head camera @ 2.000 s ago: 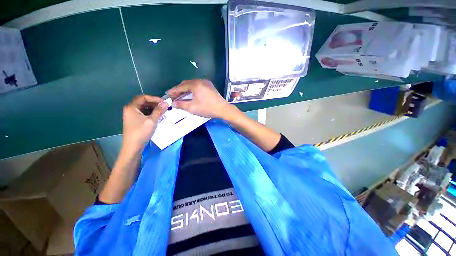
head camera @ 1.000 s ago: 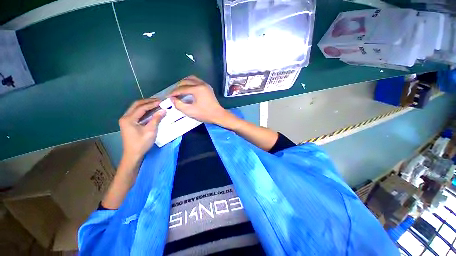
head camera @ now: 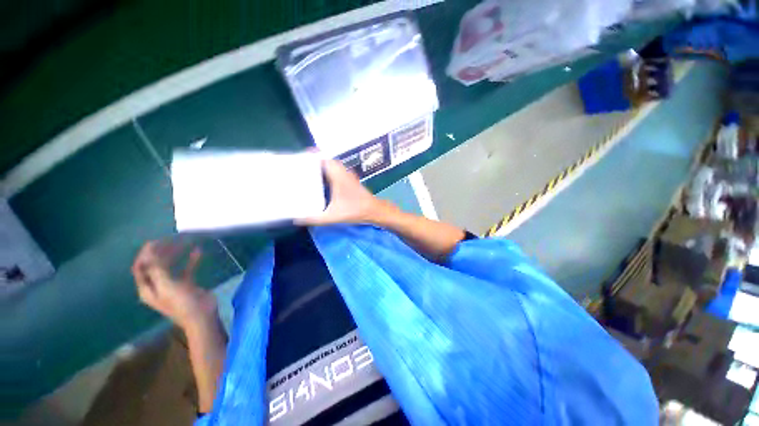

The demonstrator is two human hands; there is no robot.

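Observation:
A white retail carton (head camera: 248, 190) lies lengthwise in front of me, above the green bench, its white face towards me. My right hand (head camera: 341, 193) grips its right end, with the fingers partly hidden at the end of the carton. My left hand (head camera: 168, 279) is off the carton, below its left end, blurred, with fingers apart and nothing seen in it. The digital scale (head camera: 358, 91), with a shiny clear cover over its tray, stands on the bench just beyond my right hand.
White cartons with pink-red pictures (head camera: 533, 37) lean in a row at the upper right. Another carton (head camera: 21, 254) lies at the left edge. A brown cardboard box (head camera: 141, 387) is below the bench at left. A blue bin (head camera: 603, 88) and yellow-black tape (head camera: 566, 172) are at right.
The carton has turned from end-on to lengthwise, held by my right hand. My left hand has let go and moved down-left. The view has turned and is blurred.

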